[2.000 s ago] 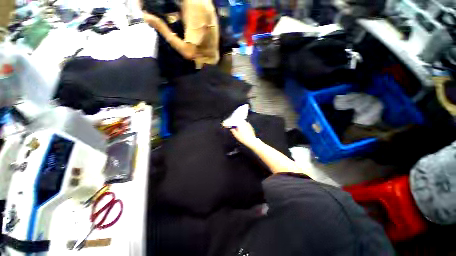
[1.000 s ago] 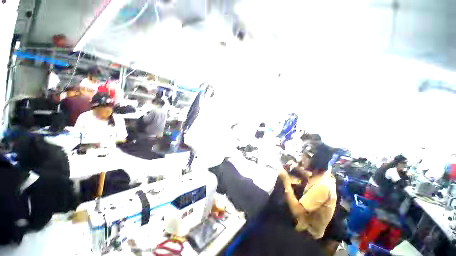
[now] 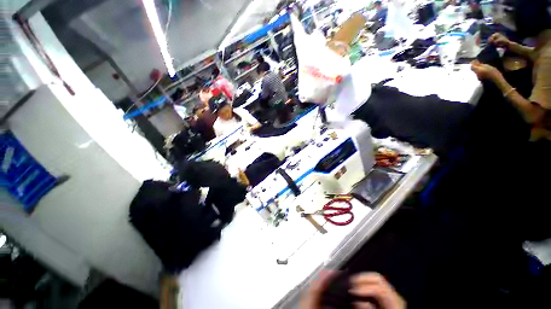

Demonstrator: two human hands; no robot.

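My right hand [image 3: 376,288] is at the bottom edge, cut off, with curled fingers on a dark bunch of black cloth [image 3: 339,294]. Blurred skin just left of that cloth appears to be my left hand [image 3: 318,291]; its grip is unclear. Both are in front of the table's worn edge. The white sewing machine [image 3: 323,166] stands beyond, with a blue stripe and dark panel. Red-handled scissors [image 3: 338,212] lie beside it on the white table [image 3: 238,265]. The needle area is too small to make out.
A black garment heap [image 3: 175,220] lies at the table's left. A dark flat pouch [image 3: 380,184] and small orange-handled tools [image 3: 388,158] lie right of the machine. A white plastic bag [image 3: 320,72] hangs behind. A person's arm [image 3: 510,90] is at upper right.
The view has swung down and left from one second ago. My hands now show at the bottom. Two seconds ago my right arm reached over the black cloth with a white piece, which is now out of sight.
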